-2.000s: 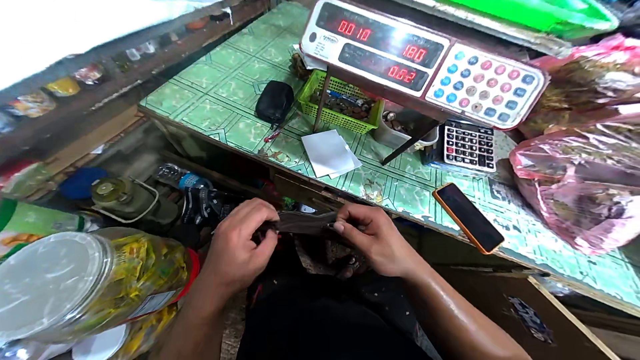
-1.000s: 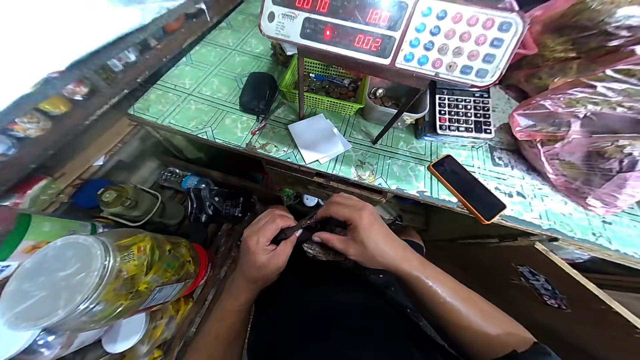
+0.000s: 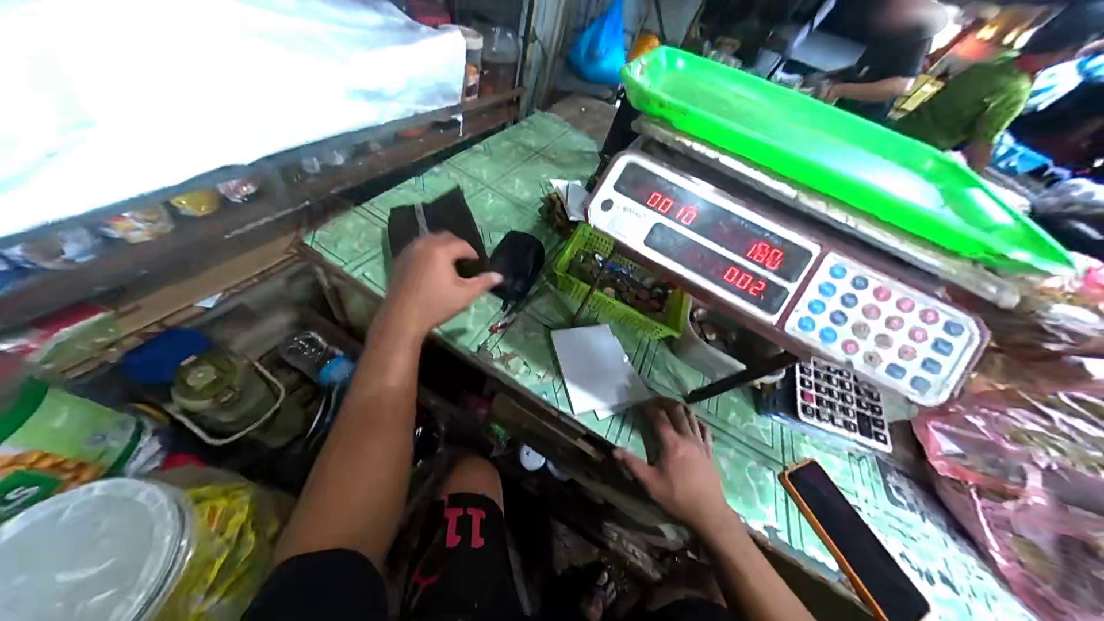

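Observation:
My left hand [image 3: 435, 280] reaches over the far left of the green counter [image 3: 526, 164] and touches a flat dark pouch [image 3: 444, 224]; whether its fingers grip it is unclear. Just right of that hand lies a small black case [image 3: 517, 263]. My right hand [image 3: 681, 461] rests at the counter's near edge, its fingers by the lower corner of some white paper sheets [image 3: 598, 369]. Behind the paper are a yellow-green basket of coins [image 3: 634, 297] and a digital scale [image 3: 707, 233] with a green tray [image 3: 828, 155].
A calculator [image 3: 841, 405] and an orange-edged phone [image 3: 854, 539] lie to the right, beside pink plastic bags [image 3: 1026, 483]. At lower left stand a lidded plastic jar [image 3: 95, 552] and an olive-green container [image 3: 224, 397]. Beyond the scale are other people [image 3: 966, 103].
My hands, earlier together over my lap with dark material between them, are apart: the left has moved to the far left of the counter, the right to its edge. The view has shifted.

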